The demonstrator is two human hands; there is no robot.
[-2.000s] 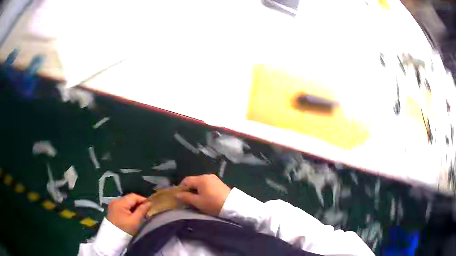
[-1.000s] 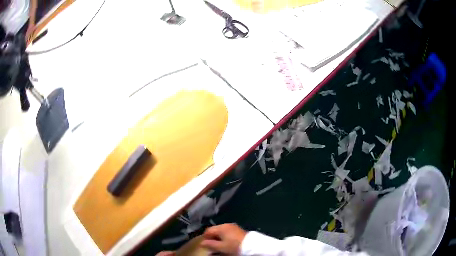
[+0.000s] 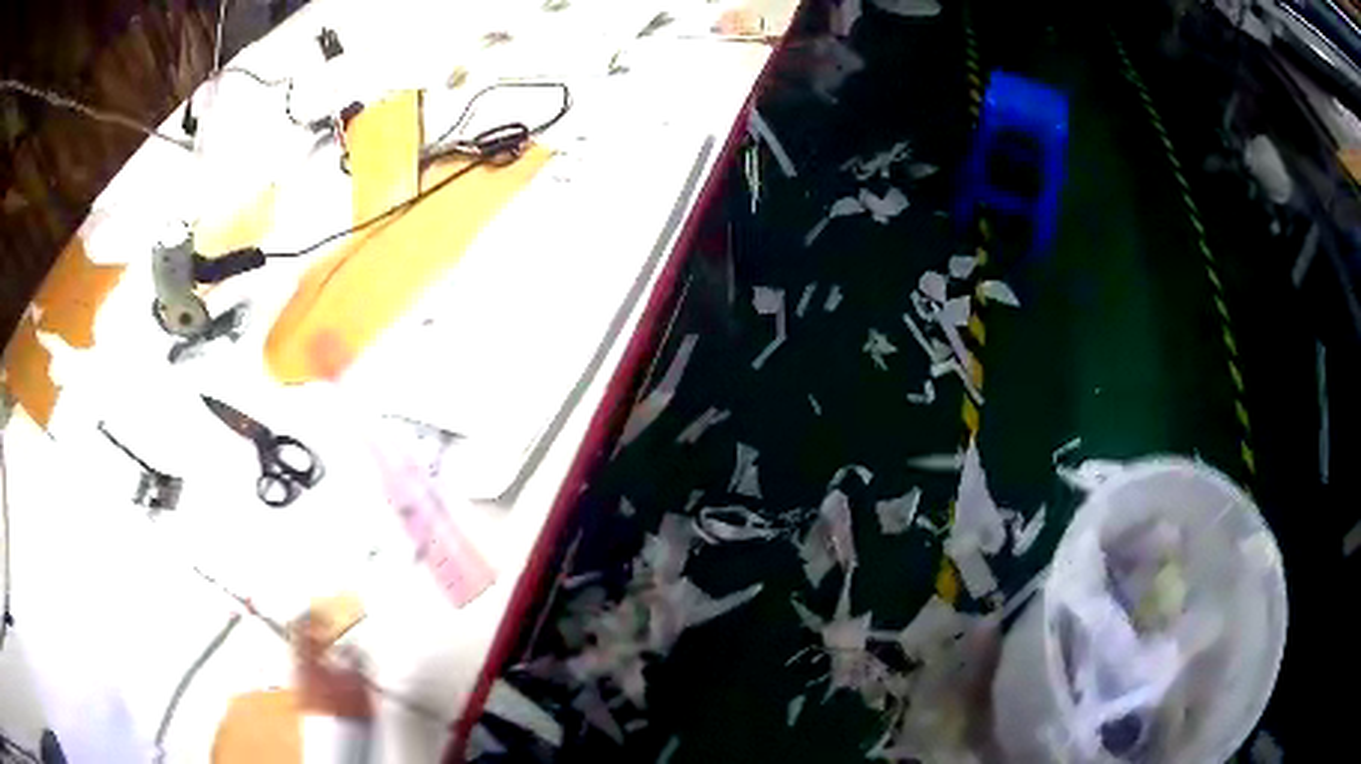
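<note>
A blurred brownish shape at the lower left looks like my left hand [image 3: 332, 675], low over the table near its red edge. A small tan piece [image 3: 335, 617] shows at its fingertips; whether they grip it or it lies on the table is too blurred to tell. Just below is the rounded end of an orange card template [image 3: 257, 731], cut off by the bottom edge. A dark curved line on white fabric runs left of it. My right hand is not in view.
Black shears [image 3: 281, 460], a silver clamp [image 3: 155, 487], a pink-marked strip [image 3: 436, 515] and a corded grey-headed tool [image 3: 181, 287] lie on the table. Another orange template [image 3: 336, 306] lies beyond. White scraps [image 3: 851, 634] litter the floor by a white bin [image 3: 1030, 672]. A blue object [image 3: 1021, 149] stands farther off.
The view has swung right along the table; shears and template now sit lower and farther left. The hand with the tan piece has moved from below the table edge to over the table.
</note>
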